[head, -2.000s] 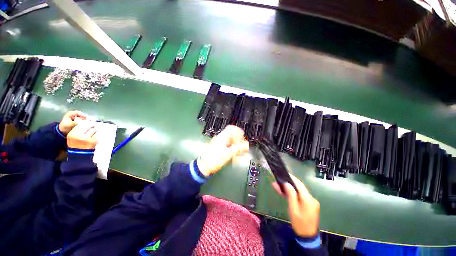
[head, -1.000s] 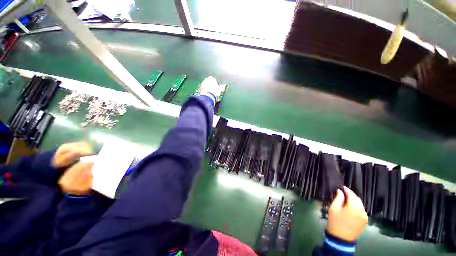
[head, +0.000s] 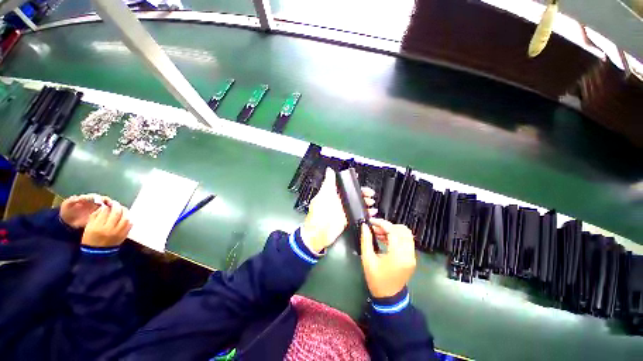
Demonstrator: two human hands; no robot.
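My left hand (head: 326, 215) and my right hand (head: 389, 259) hold a black remote-control piece (head: 354, 199) together in front of me. The piece stands tilted, its smooth dark face towards me. My left fingers wrap its left side and far end. My right thumb and fingers grip its near end. I cannot tell whether a circuit board is inside it. A long row of black shells (head: 486, 229) lies side by side on the green bench beyond and to the right of my hands. The hands hide part of the bench below them.
Three circuit boards on black pieces (head: 288, 106) lie beyond the white strip (head: 261, 139). Heaps of small metal parts (head: 146, 134) and more black pieces (head: 48, 141) lie left. A neighbour's hands (head: 106, 220) are beside a white paper (head: 163, 204) and blue pen (head: 194, 209).
My left hand has come back from the circuit boards. My right hand has moved left from the shell row. Both now hold one black piece. The two keypad remotes are no longer visible.
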